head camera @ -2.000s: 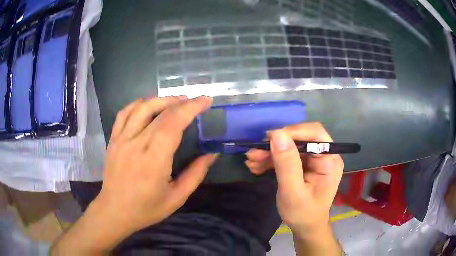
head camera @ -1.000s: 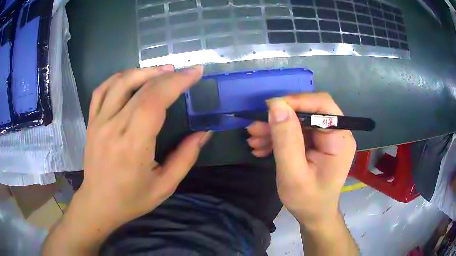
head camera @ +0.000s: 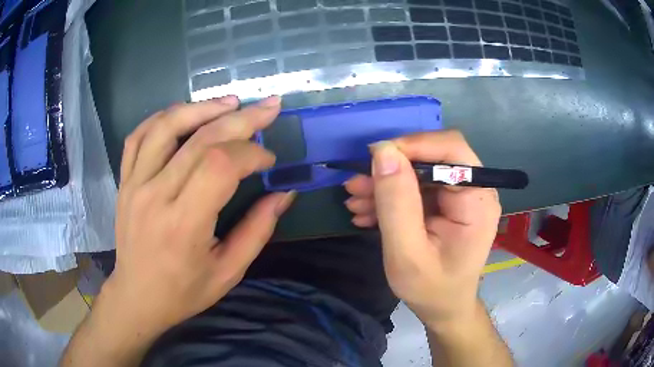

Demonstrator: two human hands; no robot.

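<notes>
A blue phone case lies flat on the dark green tabletop, its squarish camera cutout at the left end. A small black pad lies inside the case, just below the cutout. My left hand holds the case's left end, thumb at the lower edge and fingers at the top and left edges. My right hand holds black tweezers with a white label; their tips are at the right end of the pad. Whether the tips still grip it I cannot tell.
A sticker sheet lies behind the case, black rectangles on its right part. A blister tray with blue cases stands at left on white wrinkled packing sheet. A red stool is beyond the table edge at right.
The view has shifted, so case and sheet sit higher in it. The black pad now shows clearly below the cutout. A left finger has bent down near the pad's left end.
</notes>
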